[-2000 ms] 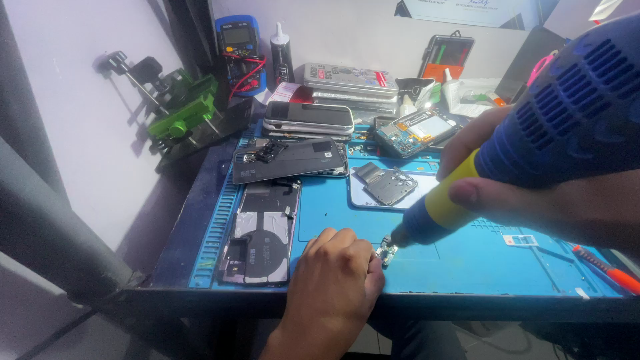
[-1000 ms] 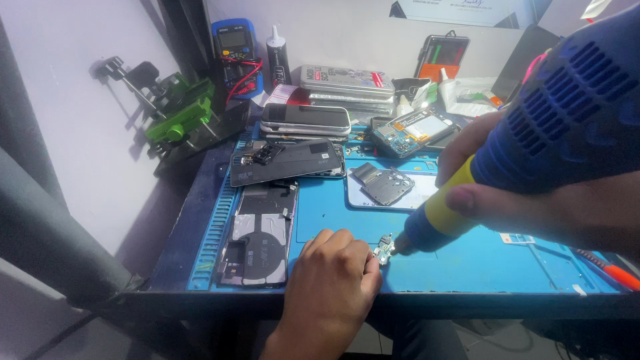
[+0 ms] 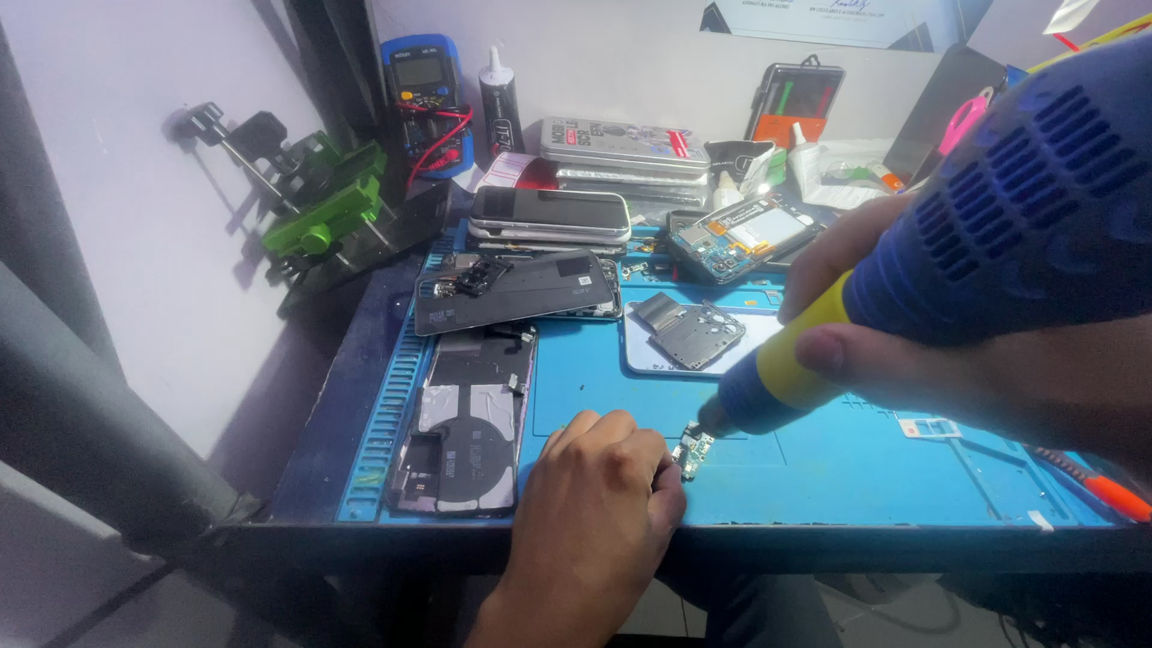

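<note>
In my right hand is a blue and yellow hot air gun, its dark nozzle pointing down and left. Right under the nozzle lies a small green circuit board, low on the blue silicone work mat. My left hand rests at the mat's front edge with its fingers curled, the thumb and fingertips at the board's left side. Whether they pinch the board or a small tool is hidden. An opened phone body lies to the left of my left hand.
Behind are a phone back cover, stacked phones, a metal plate on a white panel, and an opened phone. A multimeter and a green clamp holder stand left; an orange-handled tool lies right.
The hot air gun's nozzle has shifted slightly over the small board. My left hand has stayed in about the same place beside it.
</note>
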